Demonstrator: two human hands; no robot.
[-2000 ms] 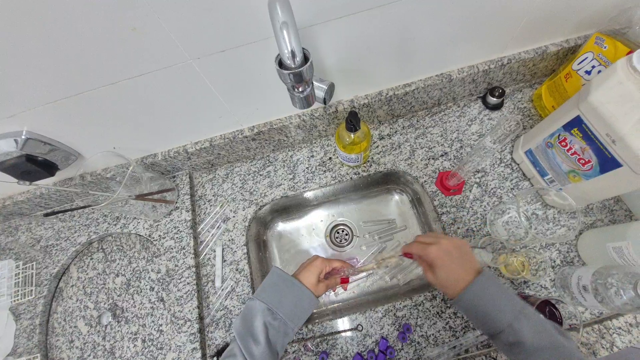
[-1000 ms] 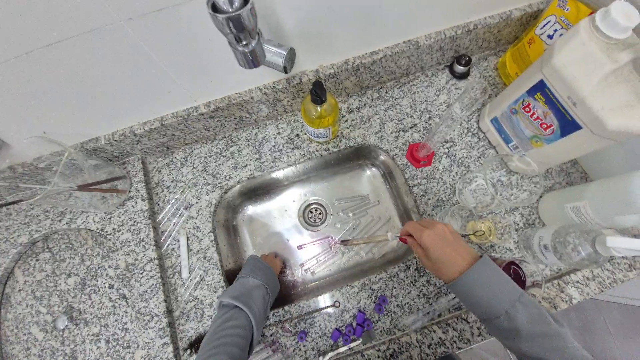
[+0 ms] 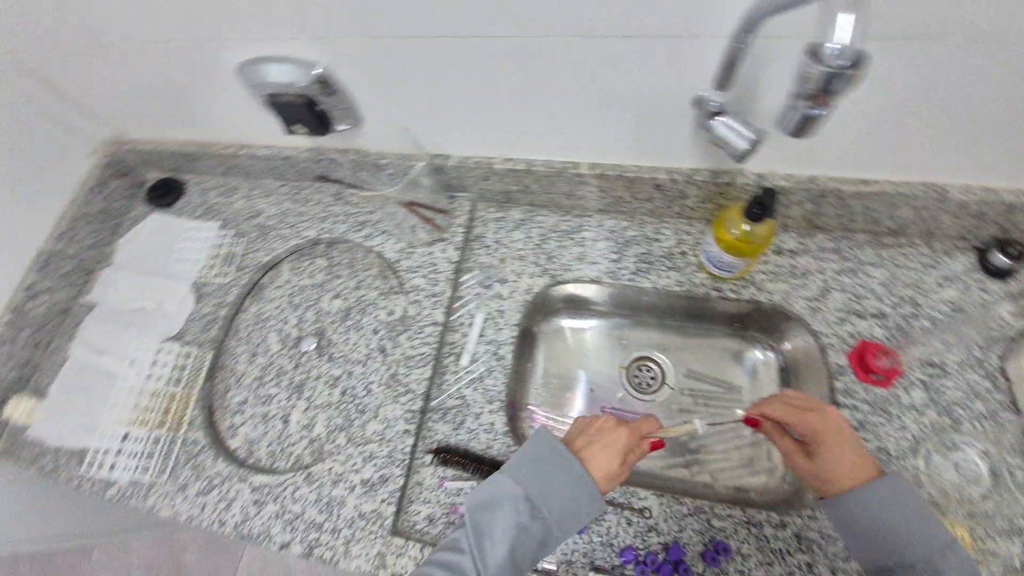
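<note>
Over the front of a stainless steel sink (image 3: 584, 300), my left hand (image 3: 612, 448) grips the pale brush end of a thin wire-handled tube brush (image 3: 680, 430). Whether a glass tube surrounds that end is too blurred to tell. My right hand (image 3: 816, 440) pinches the brush's wire handle between thumb and fingers. Several clear glass tubes (image 3: 712, 400) lie in the sink right of the drain (image 3: 646, 374). Purple-tinted tubes (image 3: 624, 413) lie beside my left hand. Purple caps (image 3: 676, 552) sit on the granite in front of the sink.
A yellow soap bottle (image 3: 738, 236) stands behind the sink, below the faucet (image 3: 728, 132). The red base (image 3: 875, 363) of a glass cylinder is at right. Left are glass rods (image 3: 472, 340), a dark bottle brush (image 3: 464, 462), a round granite cover (image 3: 308, 400) and white racks (image 3: 148, 408) with paper.
My left hand has come up from the sink's front left to the brush, nearer my right hand. The view has swung left.
</note>
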